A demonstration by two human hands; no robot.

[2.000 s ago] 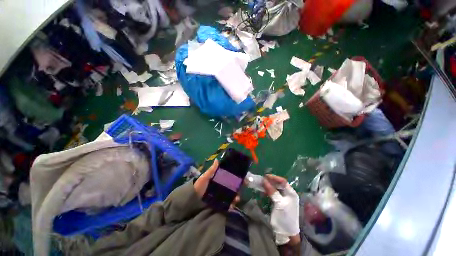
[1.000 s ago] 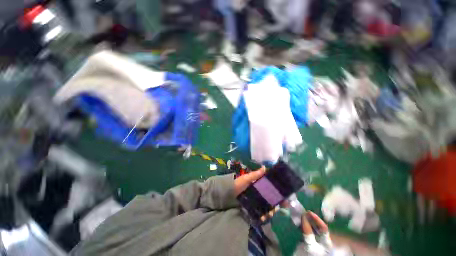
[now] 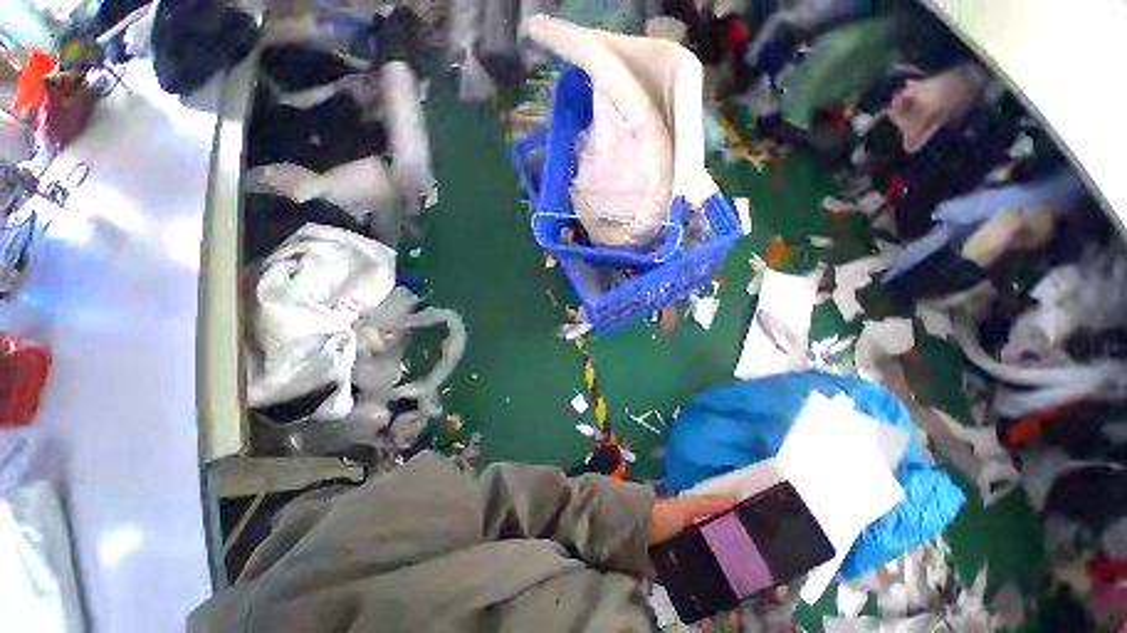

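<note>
My left hand (image 3: 695,517) holds a black smartphone (image 3: 744,553) low in the view, right of centre. Its screen is dark with a pale purple band across the middle. Fingertips show at the phone's lower edge. The grey-green sleeve comes in from the bottom left. My right hand is not in view. Behind the phone a bright blue bag (image 3: 729,417) stands on the floor with white pieces (image 3: 845,464) on top, partly hidden by the phone.
A blue plastic crate (image 3: 643,287) with a cream cloth roll (image 3: 624,155) stands ahead on the green floor. A pale worktable (image 3: 136,371) runs along the left, with a white bundle (image 3: 324,309) beside it. Cloth heaps (image 3: 939,235) lie on the right. White scraps lie around.
The view has swung left, so the crate is now central and the worktable shows at left. The phone stays in my left hand. My right hand has left the view.
</note>
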